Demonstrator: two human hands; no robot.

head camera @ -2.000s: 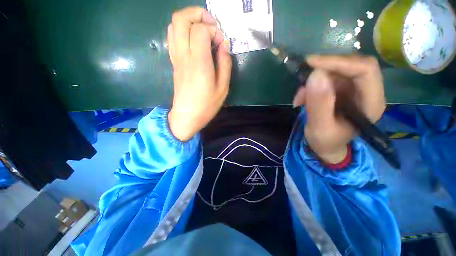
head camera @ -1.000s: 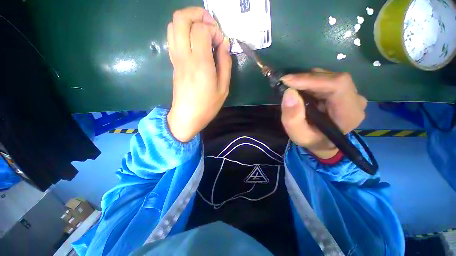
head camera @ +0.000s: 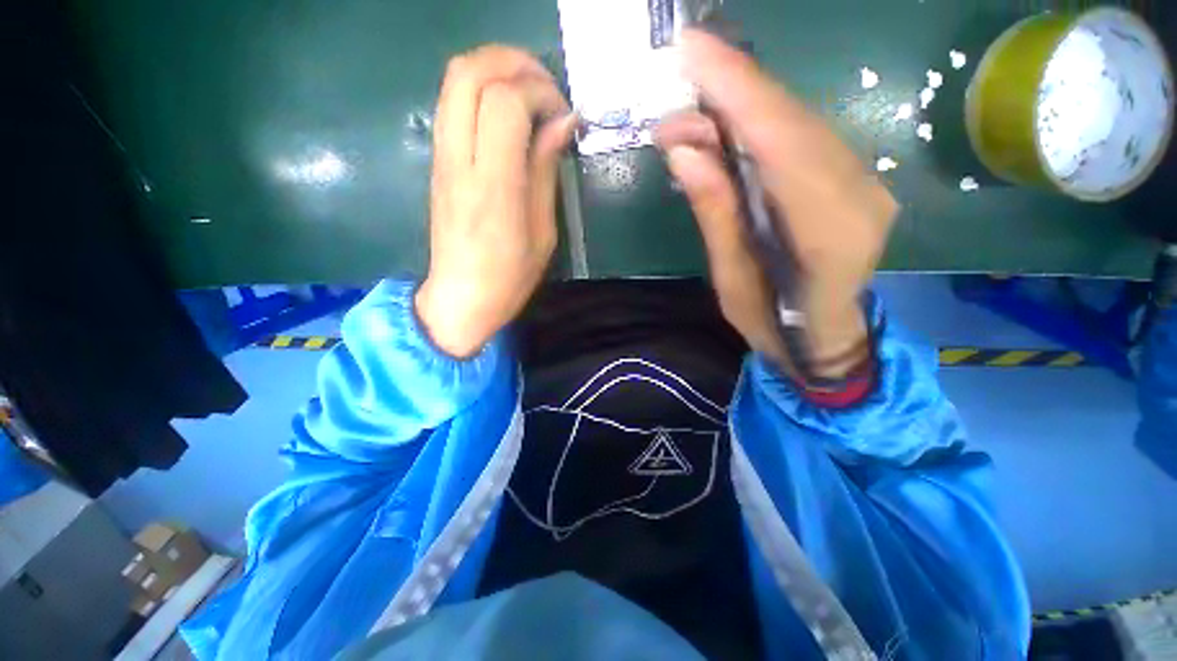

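The white-faced phone assembly (head camera: 622, 71) lies on the green mat at the top centre, cut off by the picture's top edge. My left hand (head camera: 497, 194) is bent, with thumb and fingertips closed at its lower left corner. My right hand (head camera: 800, 194) is blurred and holds the black soldering iron (head camera: 764, 226) between its fingers, handle end towards the wrist. Its fingertips are at the phone's lower right edge. The iron's tip cannot be made out.
A yellow-green tape roll (head camera: 1007, 103) with a white top stands at the upper right. Several small white flakes (head camera: 925, 97) lie left of it. Dark slotted shapes (head camera: 90, 258) fill the left side. A thin pale strip (head camera: 576, 220) shows on the mat below the phone.
My right hand has moved up and left to the phone's edge, and the iron now points more upward. The phone has shifted slightly right and down. My left hand has dropped slightly.
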